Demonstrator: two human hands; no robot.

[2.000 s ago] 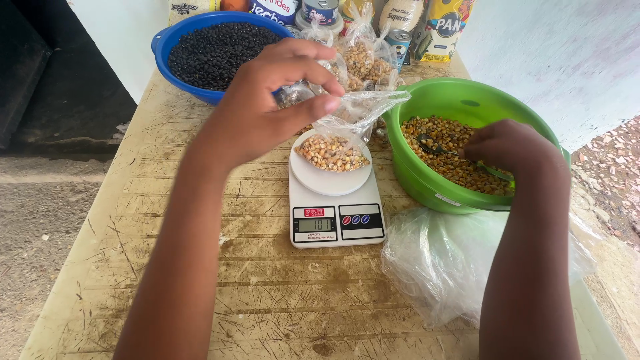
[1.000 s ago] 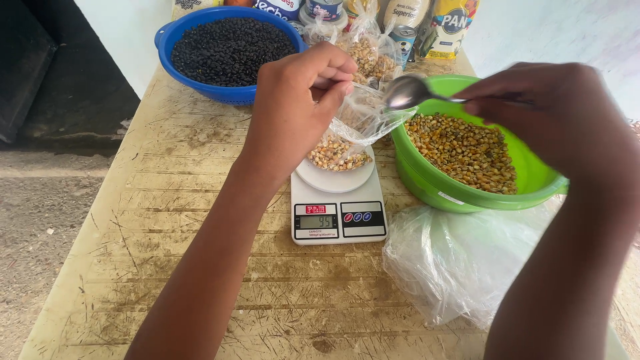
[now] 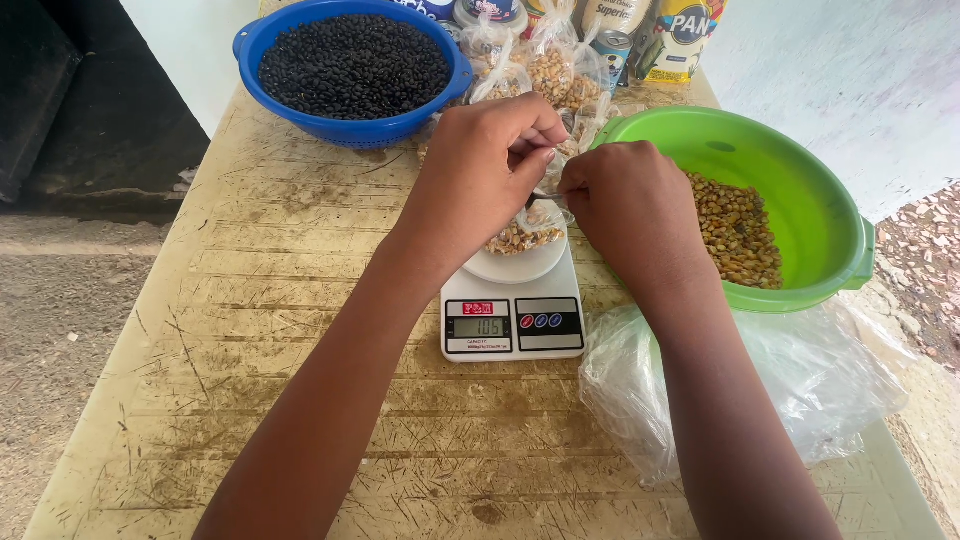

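Note:
A clear plastic bag of corn kernels (image 3: 521, 238) rests on the round plate of a white digital kitchen scale (image 3: 512, 330). My left hand (image 3: 495, 161) pinches the bag's upper edge between thumb and fingers. Close beside it, my right hand (image 3: 630, 202) is closed at the bag's mouth, on the metal spoon, whose bowl is mostly hidden by the bag and my hands. Right of the scale stands a green plastic bowl (image 3: 810, 180) with loose corn kernels (image 3: 735, 232) gathered on its left side, partly behind my right hand.
A blue colander (image 3: 360, 135) of black beans (image 3: 352, 67) stands at the back left. Behind the scale are several knotted bags of corn (image 3: 551, 71), a can (image 3: 613, 52) and a yellow package of corn flour (image 3: 679, 37). Crumpled clear plastic bags (image 3: 795, 382) lie at the right on the worn table (image 3: 300, 420).
My right hand was in the green bowl, then rose with the spoon, and is now at the bag's mouth beside my left hand. The reading on the scale has changed.

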